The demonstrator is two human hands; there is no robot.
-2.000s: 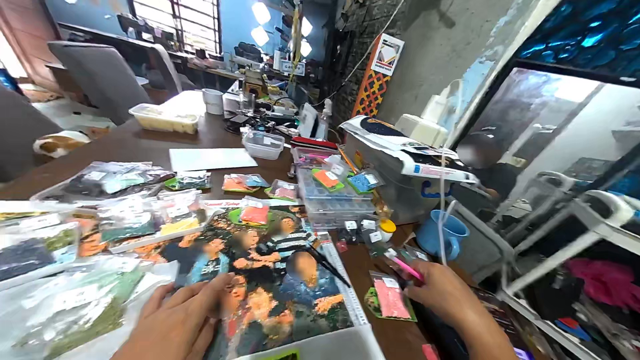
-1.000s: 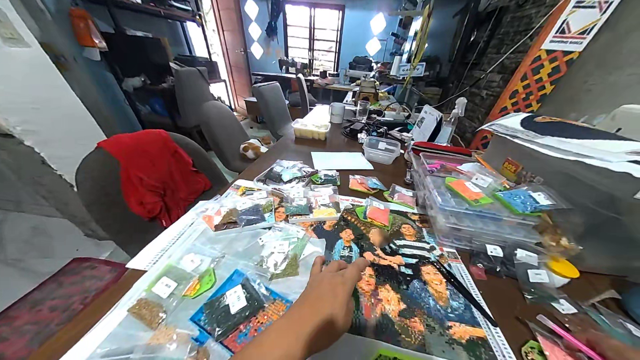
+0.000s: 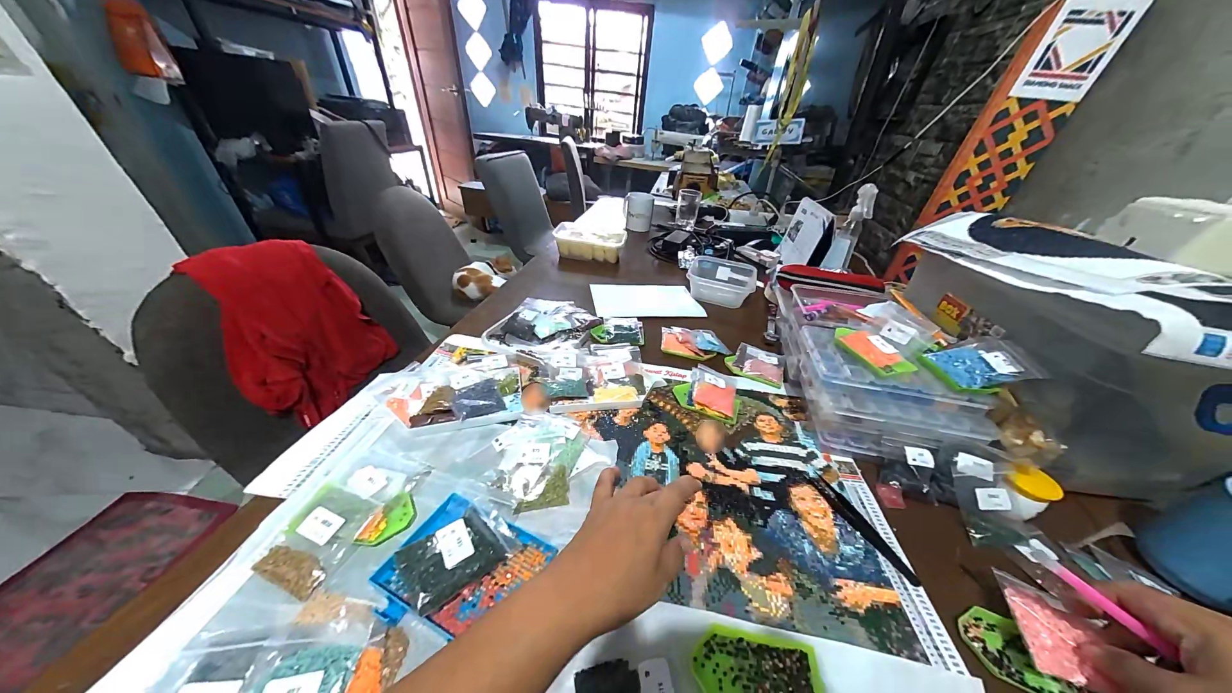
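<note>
My left hand (image 3: 640, 534) rests with fingers spread on the left part of a diamond painting canvas (image 3: 760, 500) and holds nothing. At the lower right, my right hand (image 3: 1169, 630) has a pink pen applicator (image 3: 1107, 606) between its fingers, beside a bag of pink beads (image 3: 1044, 621) that it touches. Under that bag is a green tray (image 3: 991, 640) with dark beads. Black tweezers (image 3: 861, 525) lie across the canvas's right side. A green tray of dark beads (image 3: 756, 664) sits at the bottom edge, and a blue tray (image 3: 457, 568) with a bead bag lies left of my left forearm.
Bead bags (image 3: 539, 462) cover the canvas's left side. Stacked clear plastic boxes (image 3: 866, 385) stand right of the canvas, near a yellow-lidded jar (image 3: 1035, 486) and a large grey bin (image 3: 1039, 356). A chair with a red cloth (image 3: 279, 318) is at the left.
The view has swung left. Two seconds ago my right hand was fully in view above the pink bead bag; now it is partly cut off at the right edge. My left hand stays on the canvas.
</note>
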